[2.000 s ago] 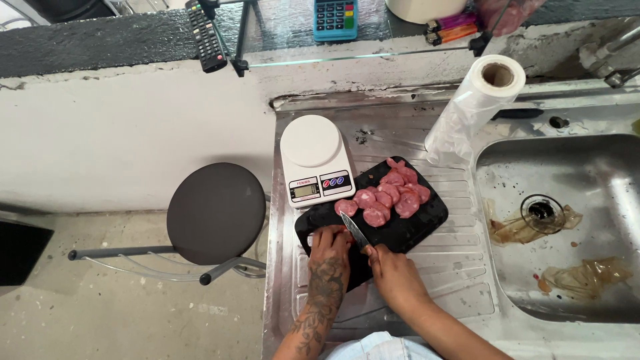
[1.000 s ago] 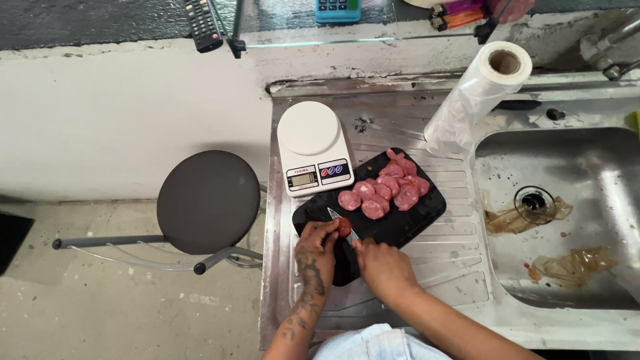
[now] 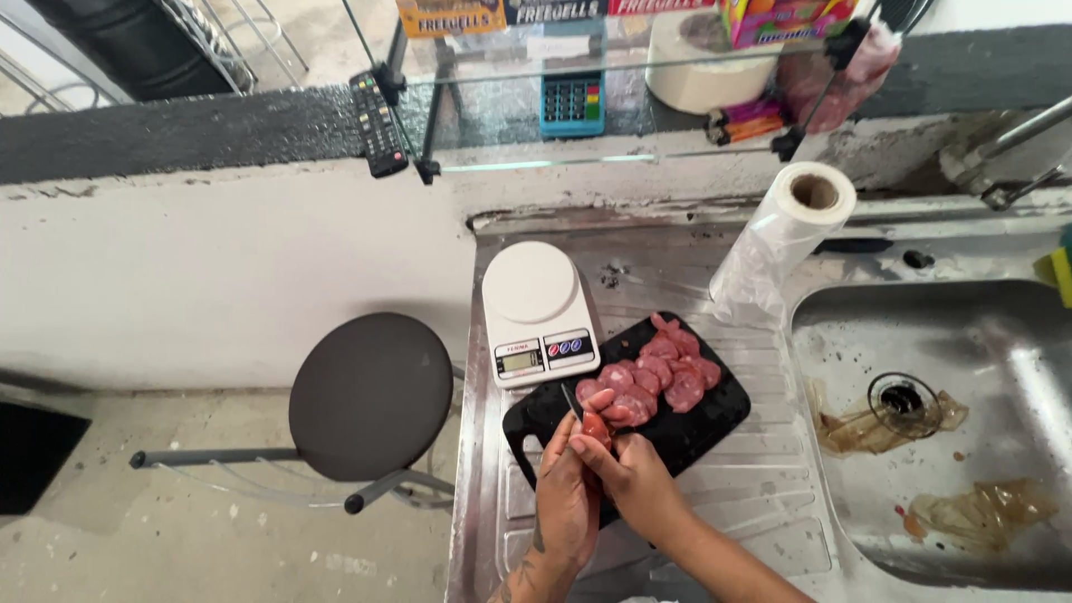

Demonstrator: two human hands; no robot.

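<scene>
My left hand (image 3: 565, 494) holds the end piece of a sausage (image 3: 595, 429) above the near left part of a black cutting board (image 3: 712, 419). My right hand (image 3: 641, 481) meets it from the right, closed around a knife whose handle is hidden by the fingers. The knife's blade (image 3: 573, 402) points up and left, beside the sausage piece. Just beyond both hands, round sausage slices (image 3: 653, 373) lie overlapping on the board. A white digital kitchen scale (image 3: 536, 301) stands against the board's upper left side, its plate bare.
A roll of clear plastic bags (image 3: 779, 234) stands behind the board. At right is a steel sink (image 3: 921, 335) with wet casing-like scraps (image 3: 980, 511). A black round stool (image 3: 373, 394) is at left. Beyond the wall, a glass case (image 3: 544, 163) and a remote control (image 3: 378, 126) sit on the ledge.
Both hands have come together; the sausage piece, earlier down on the board, is now raised between them with the knife. The view has shifted to show more of the ledge.
</scene>
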